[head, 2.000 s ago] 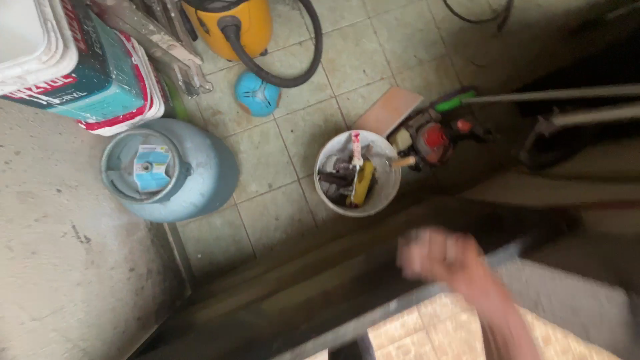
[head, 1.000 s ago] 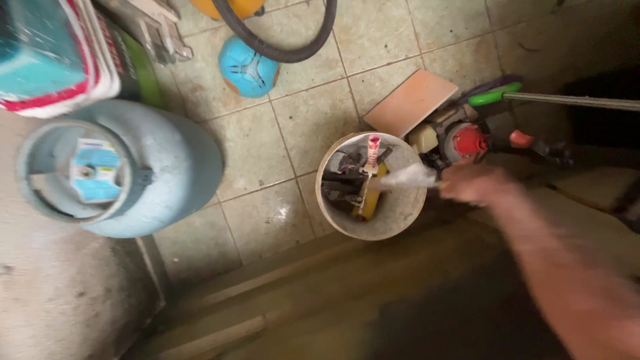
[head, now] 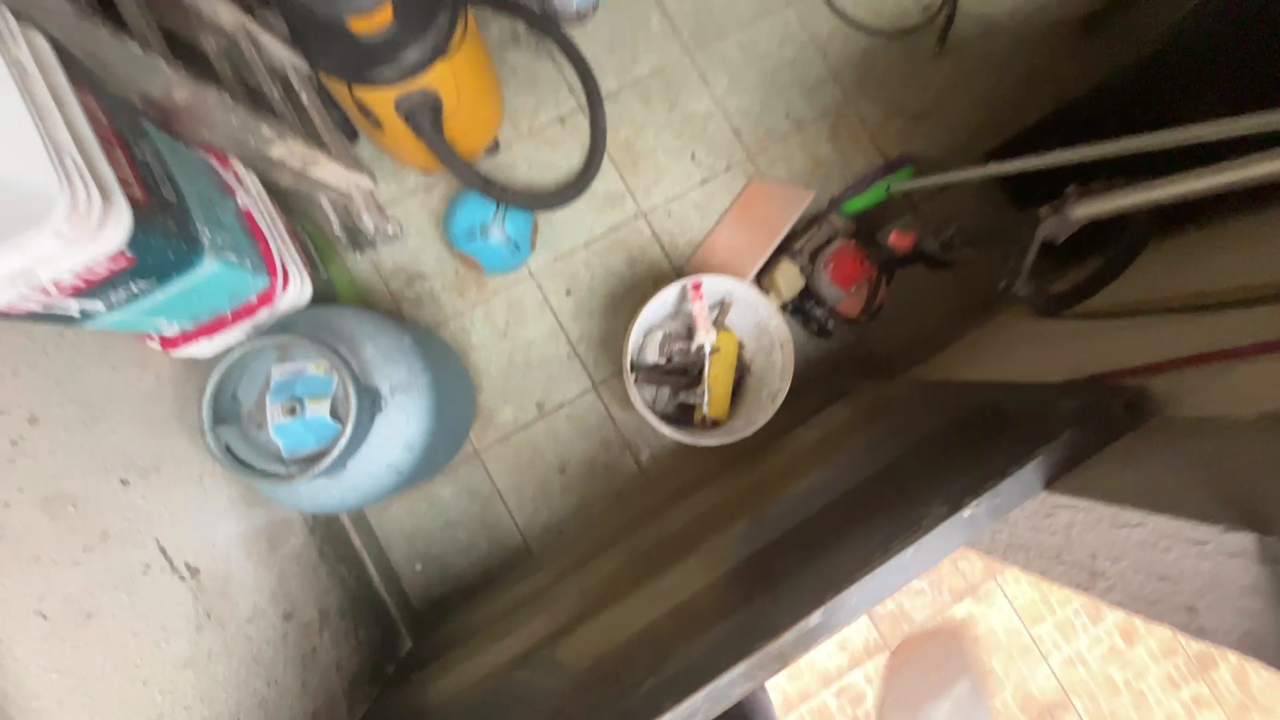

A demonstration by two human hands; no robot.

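A round white bucket (head: 775, 365) stands on the tiled floor at the centre of the view. Inside it lie a yellow object (head: 717, 378), a white-and-red piece (head: 700, 312) and several grey, dirty items I cannot name. A blurred, skin-toned shape (head: 930, 655) at the bottom edge, with something whitish at its lower end, may be my right hand; the blur hides its fingers and any grip. It is below and to the right of the bucket, over orange-brown tiles. My left hand is out of view.
A blue-grey gas cylinder (head: 415, 405) and stacked paint buckets (head: 200, 270) stand left. Behind are a yellow vacuum cleaner (head: 470, 95) and a blue ball-like object (head: 492, 232). A terracotta-coloured tile (head: 752, 228) and a red-topped machine (head: 848, 268) adjoin the bucket. A dark ledge (head: 800, 530) crosses below.
My right hand, one second ago at the bucket's right rim on a blurred whitish item, has left the bucket. The light handle over that rim two seconds ago is gone from there. The view has shifted.
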